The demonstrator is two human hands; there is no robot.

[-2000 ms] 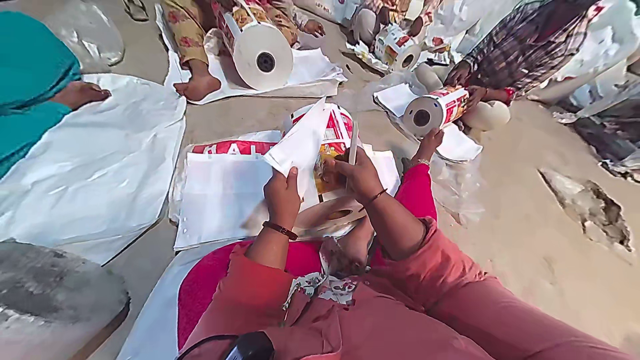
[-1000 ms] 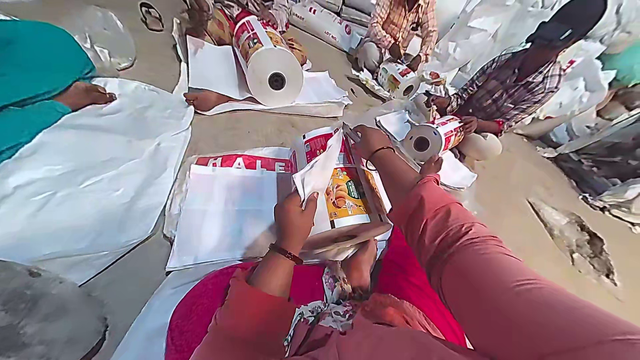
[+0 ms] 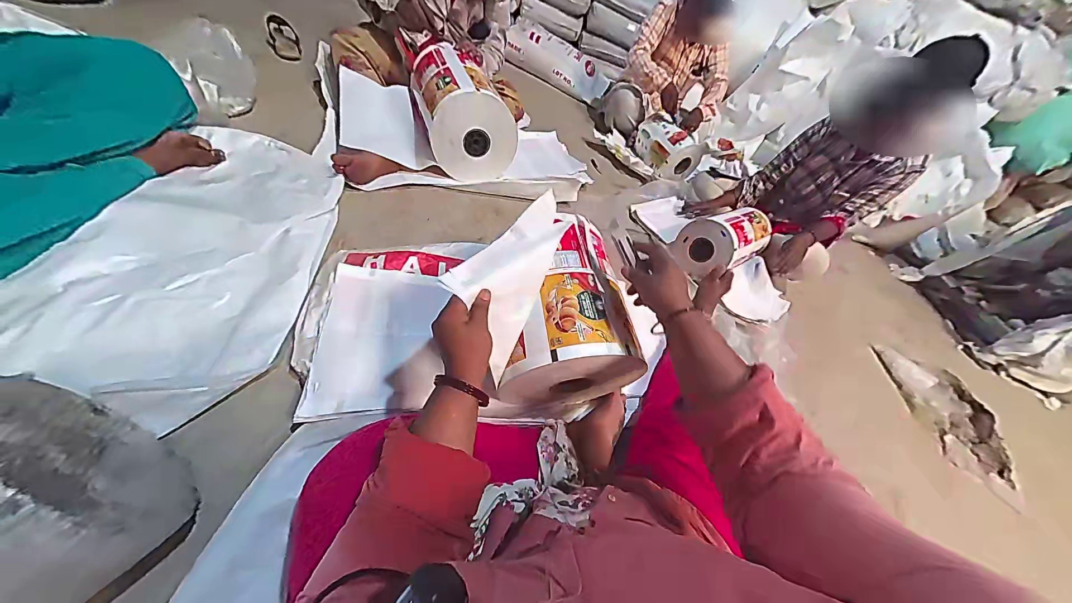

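Observation:
A large roll of printed packaging film [image 3: 578, 310], red, white and yellow, lies between my legs with its pale end towards me. My left hand [image 3: 465, 335] grips a white sheet [image 3: 511, 268] by its lower edge; the sheet stands up against the roll's left side. My right hand [image 3: 662, 280] is raised just right of the roll, with a thin metallic tool [image 3: 626, 251] at its fingers, too blurred to name. Left of the roll lie flat white sheets [image 3: 360, 343], over a red-and-white printed sheet [image 3: 402, 261].
Co-workers sit ahead with similar rolls [image 3: 473, 126], [image 3: 724, 239], [image 3: 667, 146]. A person's foot [image 3: 180, 152] rests by a white cloth sheet [image 3: 167, 285] at left. A rounded grey object [image 3: 84, 494] fills the lower left. A broken patch [image 3: 955, 419] marks the floor at right.
My right hand has moved from the roll's top to the right, off its surface. My left hand still holds the white sheet, which now stands more spread out beside the roll.

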